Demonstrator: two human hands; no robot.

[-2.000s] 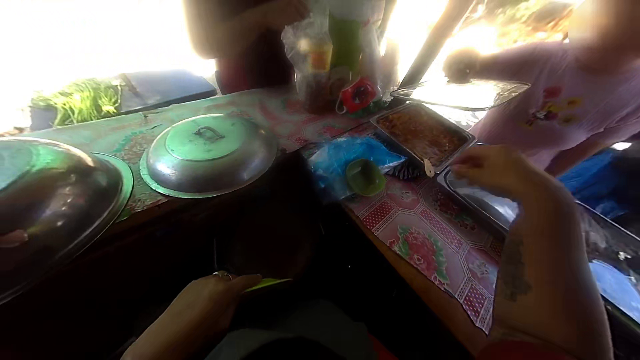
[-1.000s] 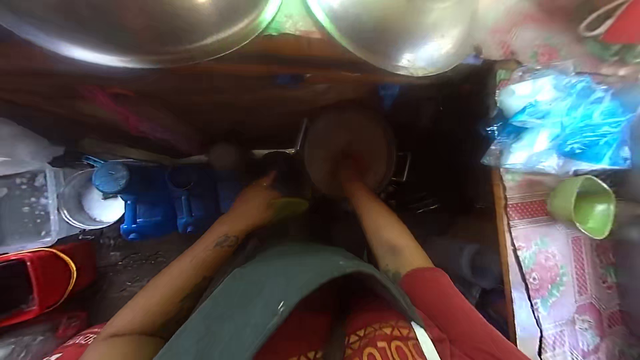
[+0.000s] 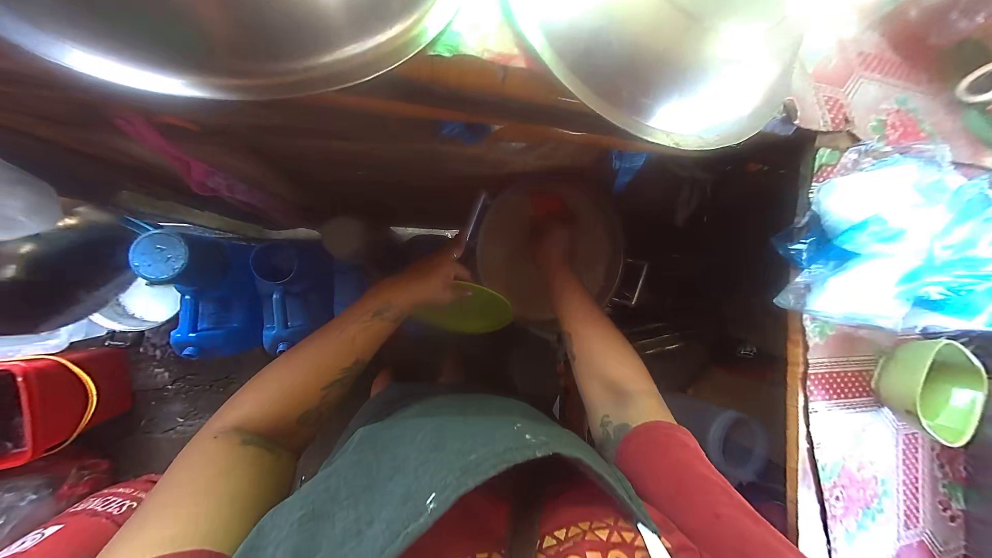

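Below the counter, a large round pot (image 3: pixel 508 260) with metal side handles stands in shadow. My right hand (image 3: pixel 552 236) reaches down into it, next to or around something red (image 3: pixel 547 204); the dimness hides the fingers and what they hold. Left of the pot, my left hand (image 3: pixel 442 279) grips the edge of a yellow-green plate (image 3: pixel 469 310), which is tilted beside the pot's near left side. The pot's contents are too dark to tell.
Two large metal lids (image 3: pixel 232 46) (image 3: pixel 674 70) overhang the front. Blue plastic jugs (image 3: pixel 217 310) and a red container (image 3: pixel 108 391) stand left. Right, a floral tablecloth (image 3: pixel 852 496) bears blue plastic bags (image 3: pixel 907 240) and a green cup (image 3: pixel 949 391).
Two seconds ago my right hand was over the trays on the table; now it is down in the pot. My left hand still has the plate. The view has swung downward.
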